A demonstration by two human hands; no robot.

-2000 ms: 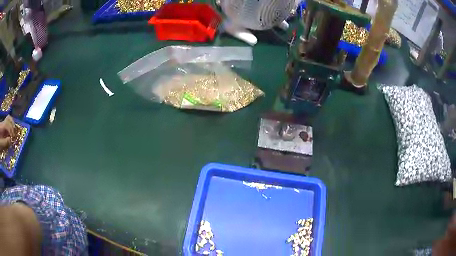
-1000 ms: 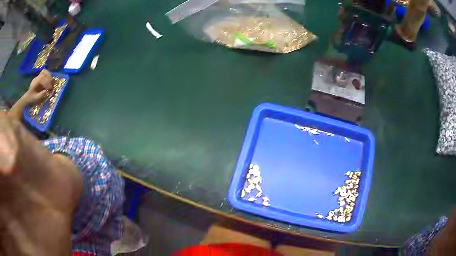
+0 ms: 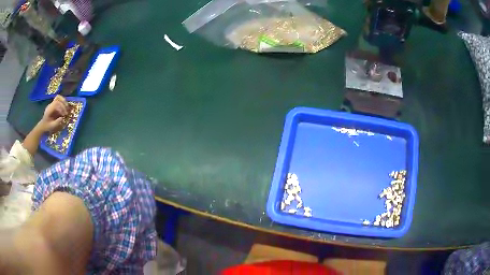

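Note:
A shallow blue tray (image 3: pixel 344 228) stands near the bench's front edge. Small gold-coloured parts (image 3: pixel 394 201) lie heaped in its right corner. Paler small parts (image 3: pixel 292 193) lie loosely in its left corner. Thin whitish slivers (image 3: pixel 352 131) lie along its far side. A metal press fixture (image 3: pixel 373 78) with a round stub stands just beyond the tray. My left hand is not in view; a plaid sleeve and blurred bare arm, seemingly mine, show at the lower left, cut off by the edge. My right hand is not in view; a bit of plaid sleeve shows at the lower right.
A clear bag of gold parts (image 3: pixel 290 35) lies at the far middle. The dark press (image 3: pixel 389 21) stands beyond the fixture. A speckled bag (image 3: pixel 480 64) is cut off at right. Another person's hand (image 3: pixel 56 114) is over a blue parts tray (image 3: pixel 79 126) at left.
The view has swung down and left, so the tray shows whole and the red bin and fan are gone from view. The blurred arm at the lower left now sits lower.

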